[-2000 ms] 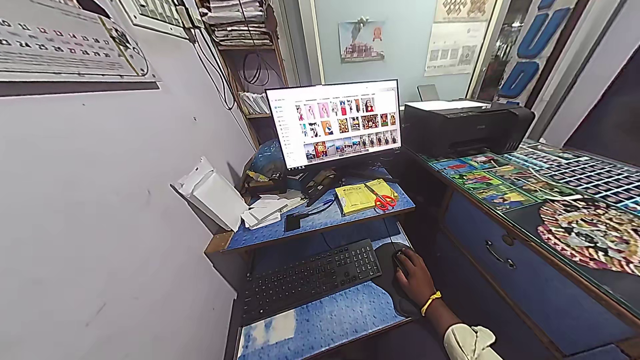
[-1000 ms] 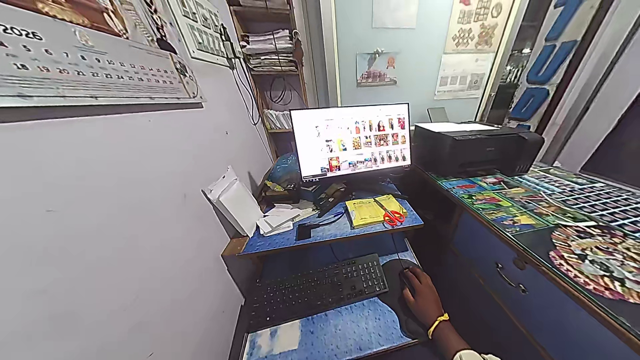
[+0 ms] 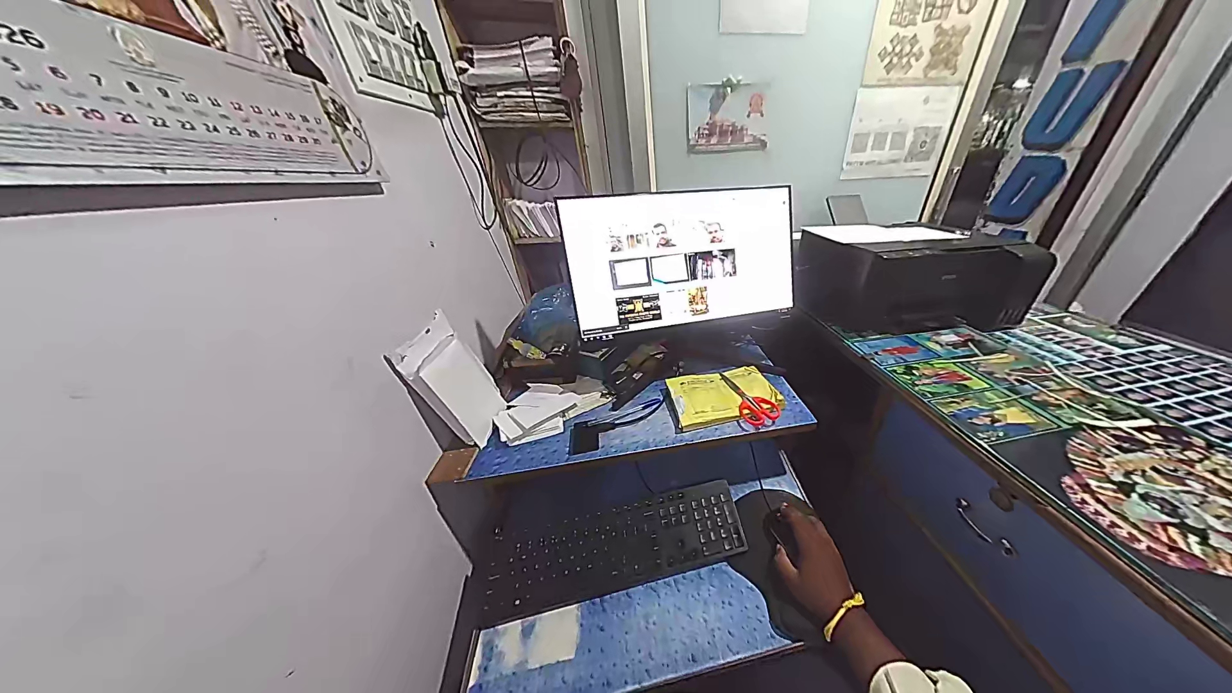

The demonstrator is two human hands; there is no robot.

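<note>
My right hand (image 3: pixel 810 563), with a yellow band at the wrist, rests over a black computer mouse (image 3: pixel 782 535) on a dark mouse pad (image 3: pixel 770 587). Left of it on the pull-out shelf lies a black keyboard (image 3: pixel 616 544). A monitor (image 3: pixel 679 260) on the desk shows rows of thumbnail pictures on a white page. In front of the monitor, red-handled scissors (image 3: pixel 760 411) lie on a yellow packet (image 3: pixel 707 399). My left hand is out of view.
White papers (image 3: pixel 539 412) and a white box (image 3: pixel 450 380) sit at the desk's left, by the wall. A black printer (image 3: pixel 924 274) stands on the counter at right, beside a drawer handle (image 3: pixel 982 527). Calendars hang on the walls; a shelf (image 3: pixel 525 125) holds stacked papers.
The monitor's thumbnails have changed from dense rows to fewer, spaced pictures. My right hand stays on the mouse. The view has turned somewhat to the left.
</note>
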